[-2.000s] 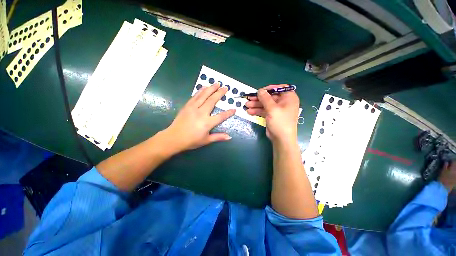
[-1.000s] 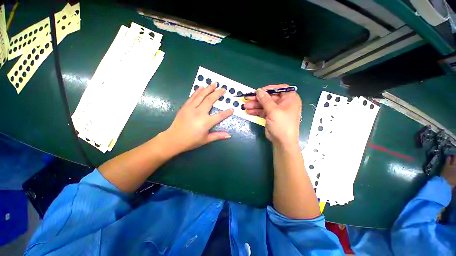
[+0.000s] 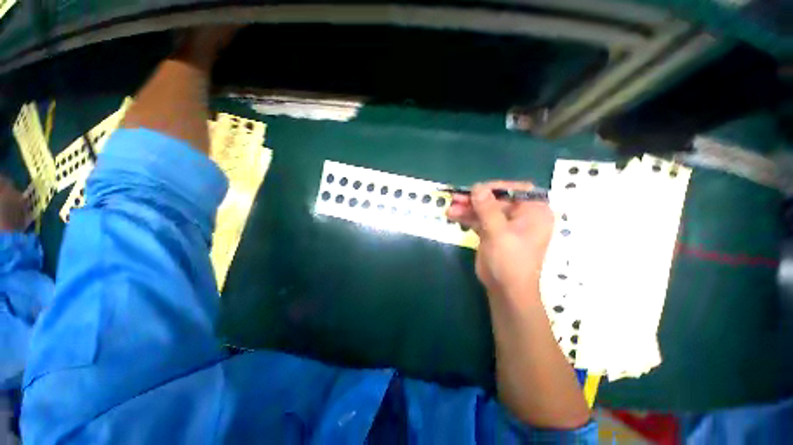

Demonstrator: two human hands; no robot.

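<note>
A white pad sheet (image 3: 391, 221) with two rows of round black pads (image 3: 371, 188) lies flat in front of me. My right hand (image 3: 511, 228) rests over its right end and holds dark pen-like tweezers (image 3: 513, 195), with the tip pointing left over the upper row. My left hand (image 3: 207, 43) is raised far forward at the top left, dark and mostly hidden in the shadow under the shelf. I cannot tell what its fingers do.
A stack of white sheets (image 3: 622, 261) lies to the right. A yellowish-lit stack (image 3: 237, 187) is partly behind my left sleeve. Dotted yellowish sheets (image 3: 74, 164) lie far left, near another person's blue sleeve (image 3: 19, 261). A shelf frame (image 3: 417, 17) crosses the top.
My left hand has left the sheet and reached forward to the upper left. My right hand still holds the tweezers at the sheet. The camera view has shifted, and another person shows at the left.
</note>
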